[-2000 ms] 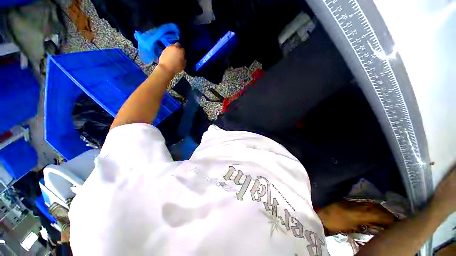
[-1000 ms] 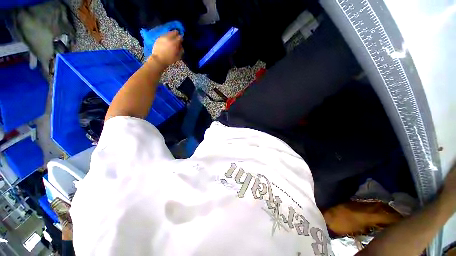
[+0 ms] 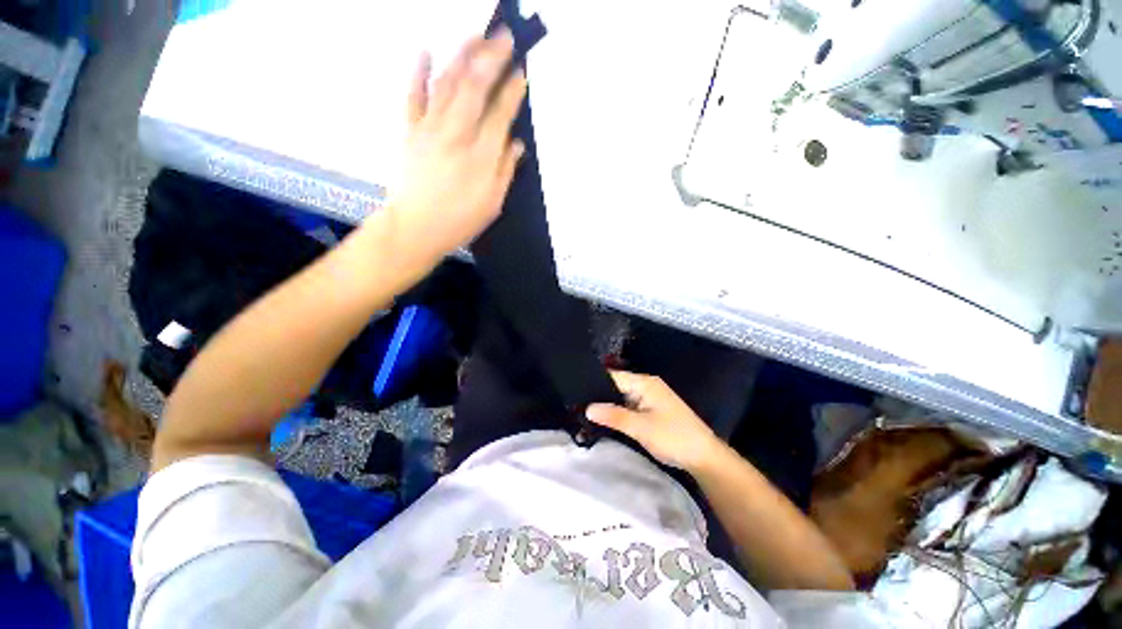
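A narrow black piece [image 3: 527, 252] runs from the white machine table down over the table's front edge to the wearer's lap. My left hand [image 3: 461, 148] lies on its upper part on the table, fingers spread and slightly blurred. My right hand [image 3: 646, 418] holds its lower end near the waist, thumb on the cloth. The sewing machine head [image 3: 935, 49] stands at the upper right, away from the cloth.
A measuring tape [image 3: 787, 344] runs along the table's front edge. White and brown fabric scraps [image 3: 1021, 528] with loose threads are at the lower right. Blue bins [image 3: 111, 541] and dark cloth [image 3: 222, 264] are at the left, below the table.
The view has turned from the floor to the table. My left hand has left the light blue bundle on the floor and is now on the black piece. My right hand now holds its lower end.
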